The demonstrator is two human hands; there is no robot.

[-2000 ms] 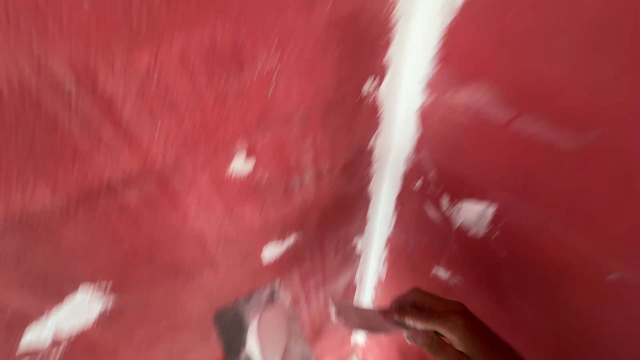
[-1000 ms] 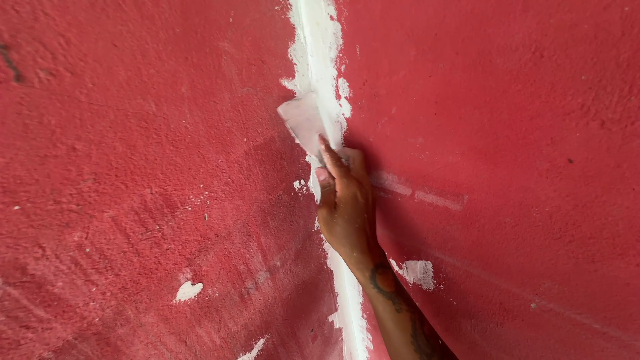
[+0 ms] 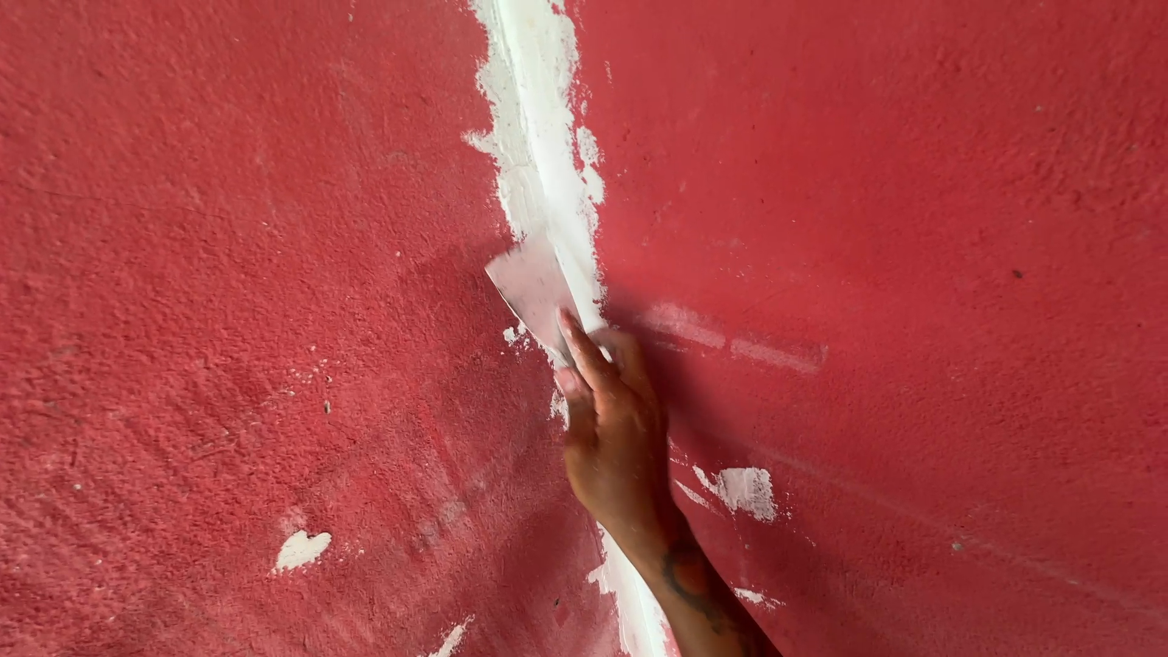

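Note:
My right hand point(image 3: 611, 429) grips a putty knife point(image 3: 532, 278), fingers closed about its handle and one finger stretched along the blade. The broad metal blade lies tilted against the left side of the corner, over the edge of a strip of white filler point(image 3: 543, 119). That strip runs from the top of the view down the inside corner between two red walls and shows again below my wrist. Its edges are ragged. The handle is mostly hidden by my fingers. My left hand is out of view.
Rough red wall point(image 3: 228, 301) stands on the left and a second red wall point(image 3: 912, 228) on the right. Small white filler patches dot both, one point(image 3: 301, 550) at lower left and another point(image 3: 748, 493) right of my forearm. Pale smears mark the right wall.
Two seconds ago my right hand was at the bottom of the view, beside a dark flat tool with filler on it, now out of sight. Since one second ago the blade has slid down along the corner.

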